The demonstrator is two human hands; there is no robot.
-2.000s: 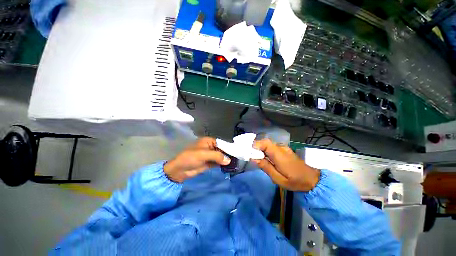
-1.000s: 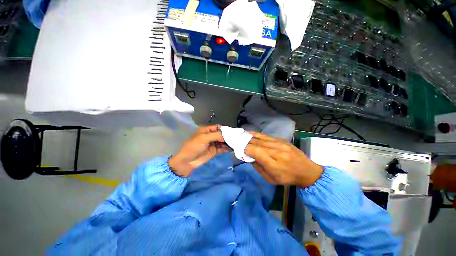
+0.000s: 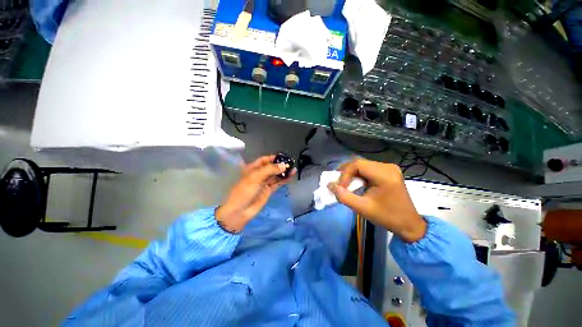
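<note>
My left hand [image 3: 250,191] holds a small black unit, likely a watch case [image 3: 283,163], between its fingertips above my lap. The unit has a shiny dark surface with a bright spot, and the fingers cover part of it. My right hand [image 3: 380,195] pinches a crumpled white wipe [image 3: 328,190] to the right of the unit. The wipe and the unit are apart.
The white sheet [image 3: 121,76] with dark strips is at left. The blue control box [image 3: 274,71] bears wipes. A clear blister tray [image 3: 415,96] of black units is at right. The white machine [image 3: 447,198] stands beside my right arm. A black stool [image 3: 24,198] is at far left.
Earlier both hands were together at the wipe, which covered the unit. Now my right hand has moved right with the wipe, and the black unit shows in my left hand.
</note>
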